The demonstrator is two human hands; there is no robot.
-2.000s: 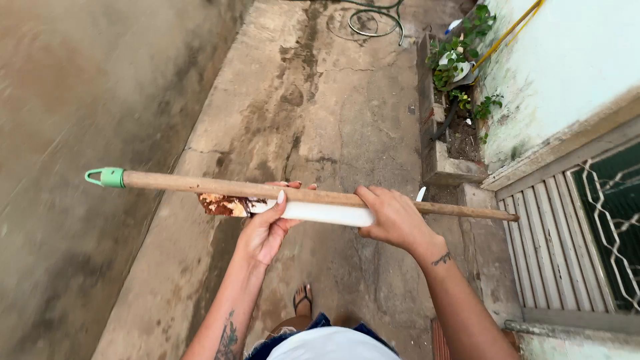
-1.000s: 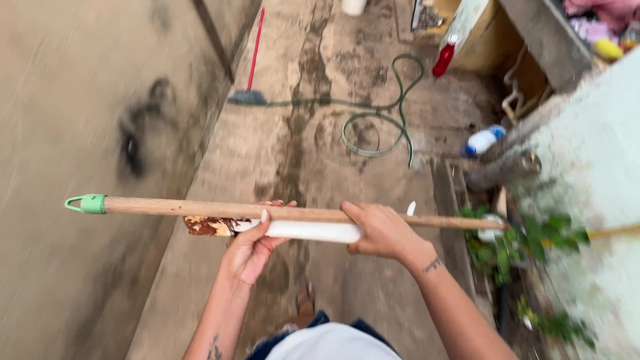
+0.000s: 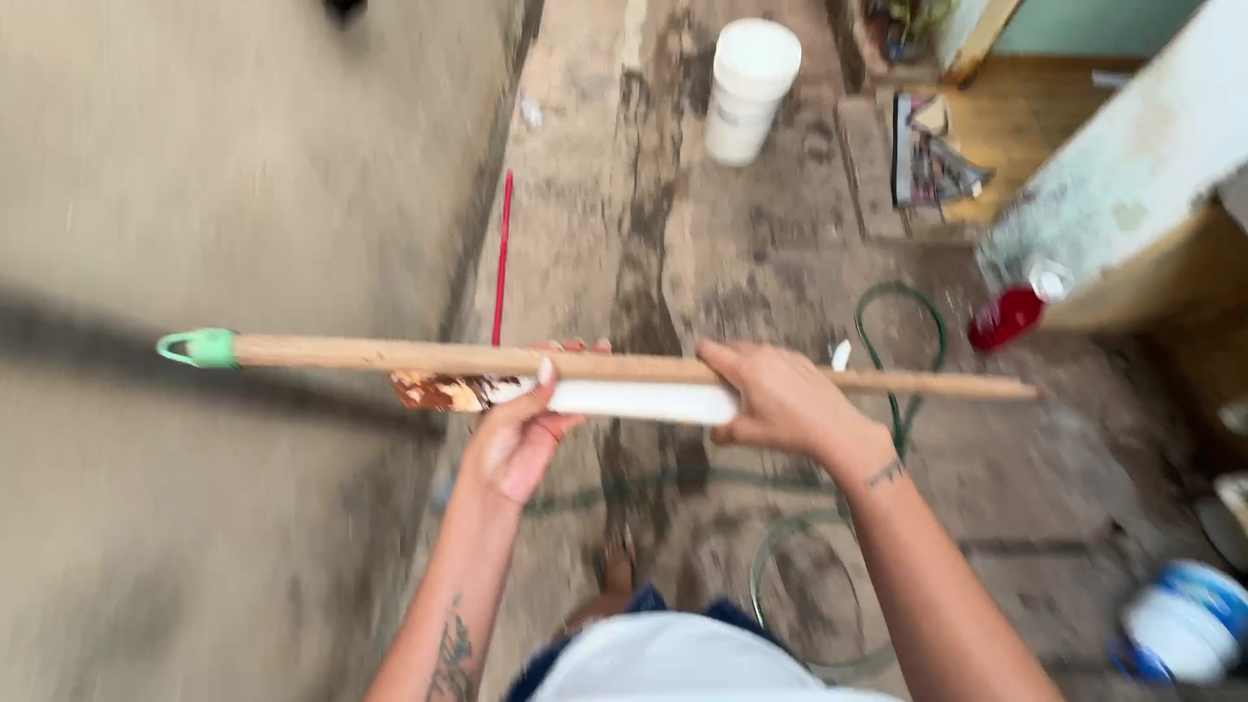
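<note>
A wooden broom handle (image 3: 409, 355) with a green plastic hanging cap (image 3: 207, 348) at its left end lies level across the view. Just below and along it runs a white, long, flat object (image 3: 643, 401), stained brown and cream at its left part; its exact kind cannot be told. My left hand (image 3: 522, 429) grips both near the middle, thumb on the near side. Farther right, my right hand (image 3: 785, 400) closes over the handle and the white object's right end. A small white tip (image 3: 840, 355) shows just beyond my right hand. The handle's bare end points right.
Ahead on the concrete floor stands a white plastic bucket (image 3: 749, 88). A green hose (image 3: 902, 288) curls at the right, near a bottle of red liquid (image 3: 1009, 317) and a blue-and-white container (image 3: 1185, 624). A red pole (image 3: 503, 258) lies beside the left wall (image 3: 244, 175). A doorway opens at upper right.
The view has moved forward along the passage: the plant bed seen at the right earlier is out of view, and the hose is nearer. Both hands keep their hold on the handle and white object.
</note>
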